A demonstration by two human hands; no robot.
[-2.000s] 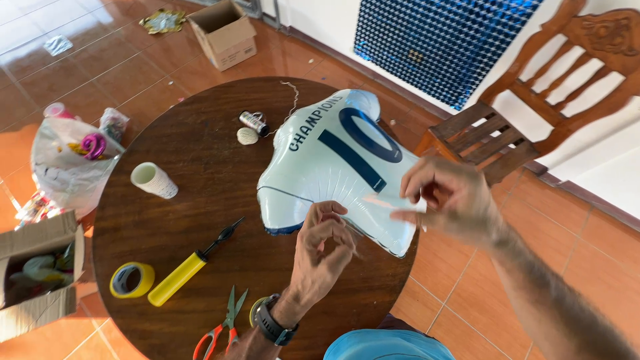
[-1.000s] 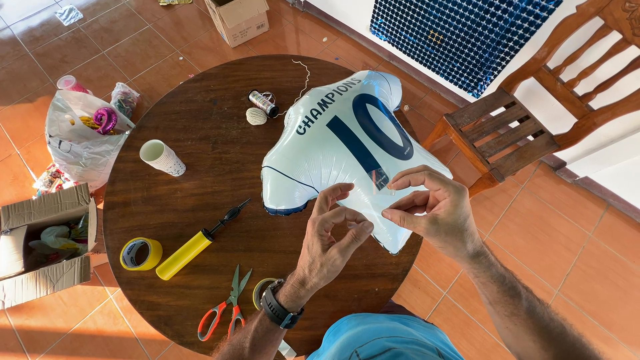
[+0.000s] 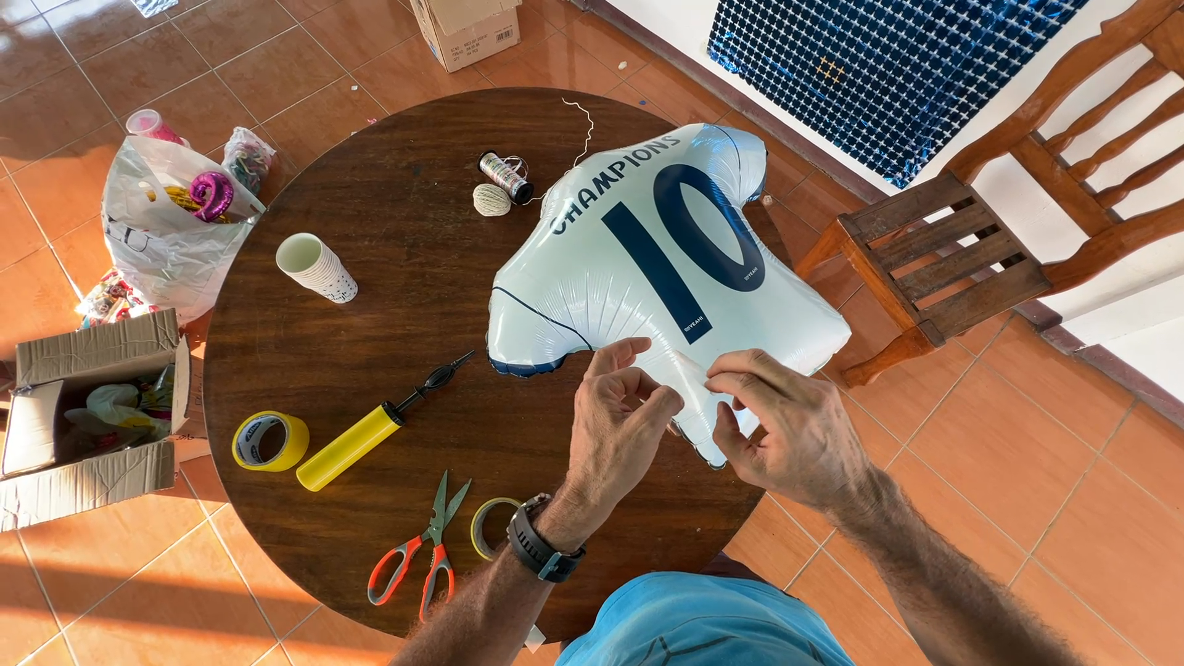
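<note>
A white, shirt-shaped foil balloon with dark blue lettering and a large number lies on the round wooden table. Over its lower edge, my left hand has its thumb and index finger curled close together. My right hand is just to the right, thumb and fingers bent toward the left one. A faint, clear strip seems to run between the fingertips; what it is and which hand grips it cannot be made out. Orange-handled scissors and a thin tape roll lie left of my left wrist.
On the table are a yellow balloon pump, a yellow tape roll, stacked paper cups, a ribbon spool and a twine ball. Around it stand a wooden chair, a plastic bag and open cardboard boxes.
Two seconds ago both hands were blurred over the balloon; they remain above its lower part, fingers facing each other. The balloon and the tools lie as before.
</note>
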